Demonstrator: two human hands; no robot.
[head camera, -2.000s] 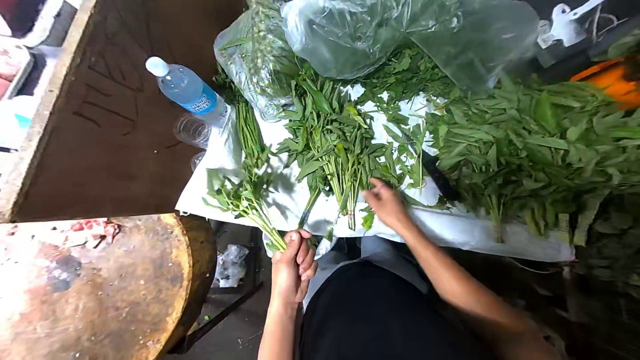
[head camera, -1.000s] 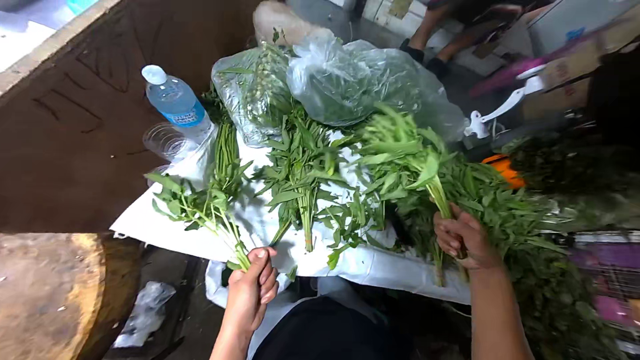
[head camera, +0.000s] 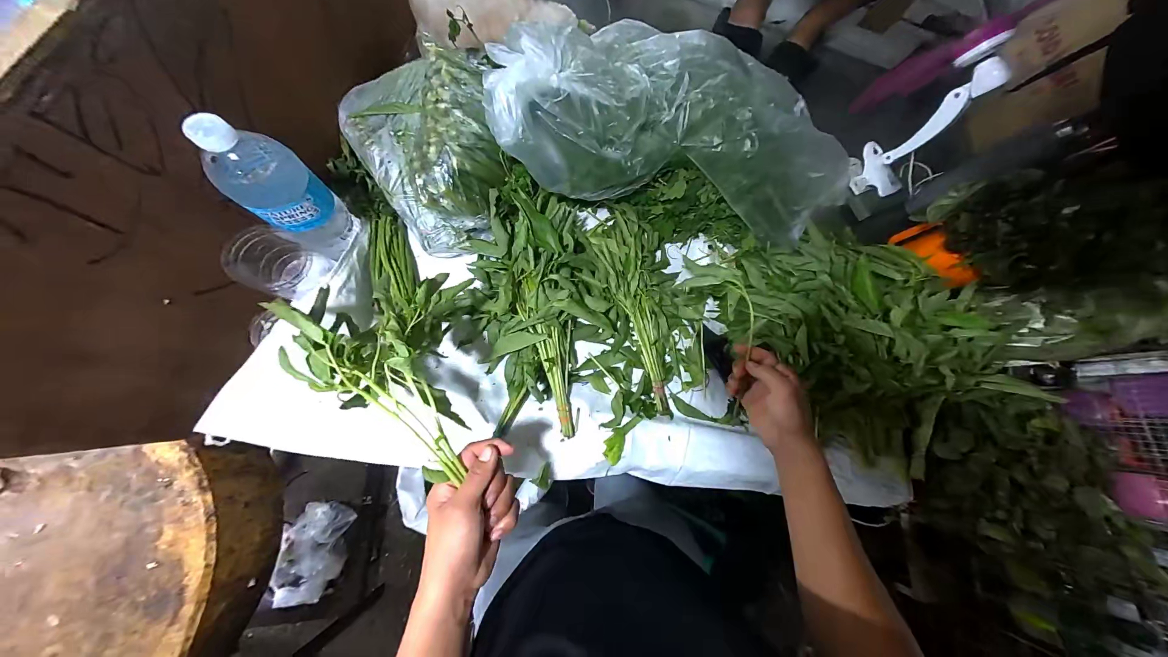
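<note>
My left hand (head camera: 472, 497) is closed around the lower stems of a small bunch of leafy greens (head camera: 379, 383), whose leaves point up and left over the white sheet (head camera: 301, 415). Between finger and thumb, my right hand (head camera: 771, 392) pinches a single leafy stem (head camera: 750, 306) at the left edge of a large pile of greens (head camera: 867, 319). Two bunches, each with a band near the stem ends, lie side by side between my hands: one bunch (head camera: 552, 347) nearer the left hand, another bunch (head camera: 646, 338) nearer the right.
A water bottle (head camera: 274, 187) and a clear plastic container (head camera: 274, 263) stand at the left. Plastic bags (head camera: 602, 109) of greens line the back. A round wooden block (head camera: 100, 547) is at lower left, a white clip fixture (head camera: 922, 132) at back right. Part of a person shows behind.
My right hand held up a leafy bunch one second ago; now only a single stem is in it, and a second banded bunch lies beside the first. My left hand keeps its greens.
</note>
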